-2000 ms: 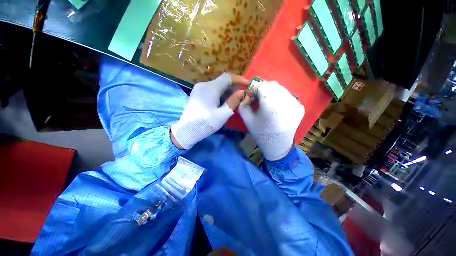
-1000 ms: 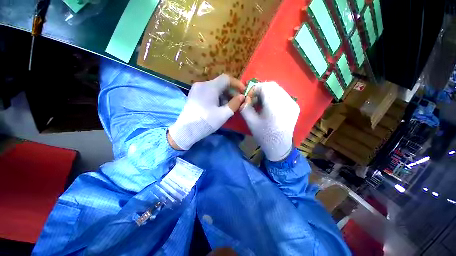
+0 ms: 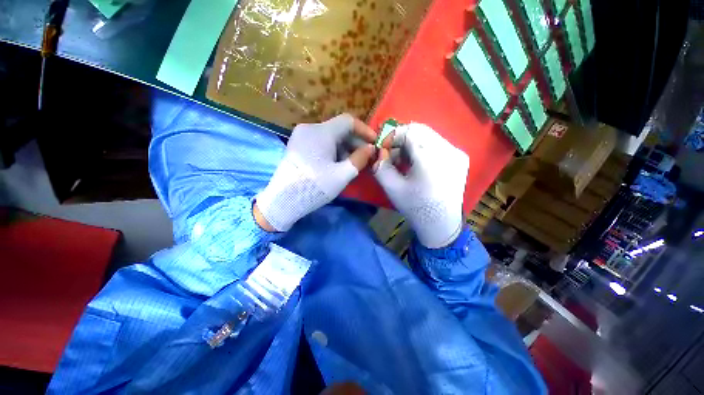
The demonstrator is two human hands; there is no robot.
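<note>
My left hand (image 3: 313, 171), in a white glove with bare fingertips, pinches the near end of a small green board piece with a pale green top (image 3: 387, 131). My right hand (image 3: 426, 179), gloved the same way, grips the same piece from the right. The fingertips of both hands nearly meet over the red mat (image 3: 432, 100). Most of the piece is hidden by fingers and glove, so its full length cannot be told.
Covered boards (image 3: 483, 75) lie in rows on the mat at upper right. A tan sheet with amber dots under shiny film (image 3: 309, 62) lies left of the mat, beside a pale green strip (image 3: 196, 48). A thin tool (image 3: 49, 38) lies at the bench edge. Cardboard (image 3: 575, 170) is at right.
The hands stay together at nearly the same place, with small finger shifts around the piece. The view has shifted slightly. The boards in rows have not moved on the mat.
</note>
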